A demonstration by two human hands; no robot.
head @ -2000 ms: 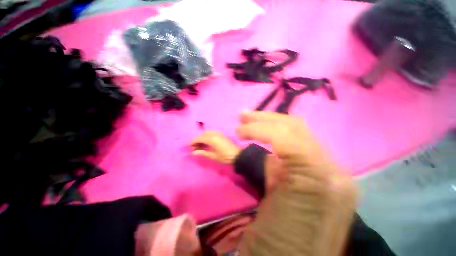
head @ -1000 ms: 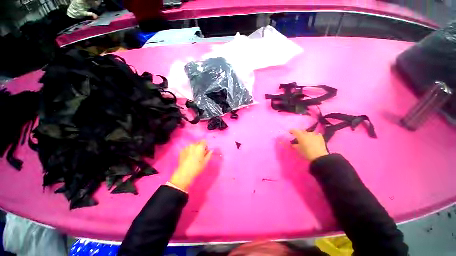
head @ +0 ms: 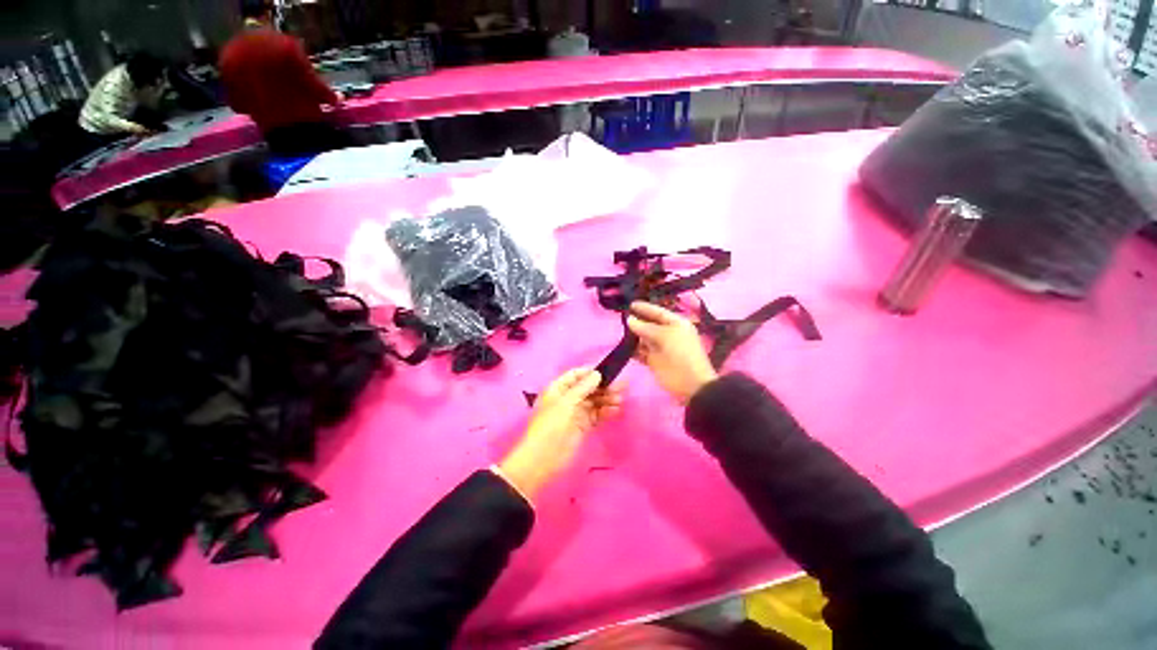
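Note:
A dark webbing strap [head: 618,359] runs between my two hands above the pink table [head: 761,476]. My left hand [head: 566,413] holds its lower end between the fingertips. My right hand [head: 669,345] holds its upper part. I cannot tell whether a buckle is in my fingers. More dark straps [head: 773,318] lie in a loose tangle just beyond and to the right of my right hand. A clear bag of buckles [head: 462,260] lies behind my left hand, with small black buckles [head: 476,357] at its mouth.
A large heap of black and camouflage straps [head: 178,368] covers the left. White plastic [head: 577,178] lies behind the bag. A shiny metal flask [head: 930,254] and a large clear sack of black goods [head: 1015,165] are at right. Two people are at the far left, one in red [head: 269,76].
My hands were apart and above the table a second ago. Now they are close together with a strap between them. The view has tilted up, showing more of the room.

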